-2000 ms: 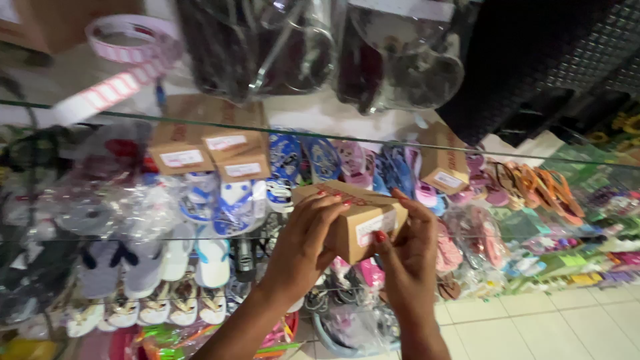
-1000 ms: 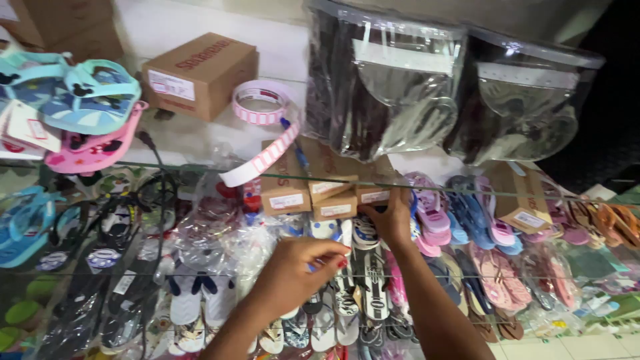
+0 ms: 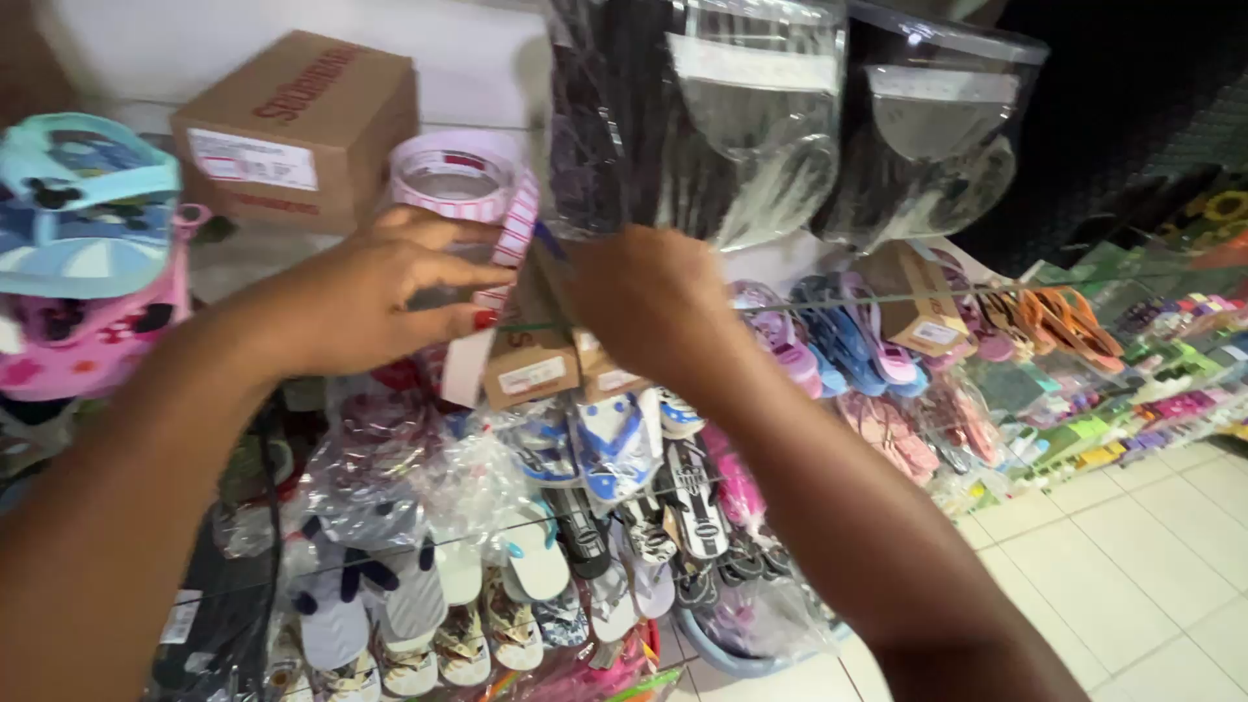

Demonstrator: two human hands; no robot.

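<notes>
A roll of pink-and-white price labels (image 3: pixel 456 175) stands on the upper glass shelf, its loose strip hanging over the edge. My left hand (image 3: pixel 400 292) is at the roll and strip, thumb and fingers around the strip; whether it grips it cannot be told. My right hand (image 3: pixel 643 302) is blurred and curled beside a blue pen (image 3: pixel 549 240), which its fingers seem to hold. Below the hands, small cardboard boxes with white labels (image 3: pixel 531 375) sit on the lower shelf. A larger cardboard box (image 3: pixel 292 132) stands left of the roll.
Children's sandals (image 3: pixel 88 205) lie at the left. Clear plastic packs with black contents (image 3: pixel 756 117) stand behind the right hand. Rows of flip-flops (image 3: pixel 614 444) fill the lower shelves. A glass shelf edge (image 3: pixel 975 291) crosses the view, and a blue basin (image 3: pixel 751 665) is on the tiled floor.
Two seconds ago both hands held a small cardboard box; one second ago the right hand was at the boxes on the lower shelf. Both hands are now up by the label roll.
</notes>
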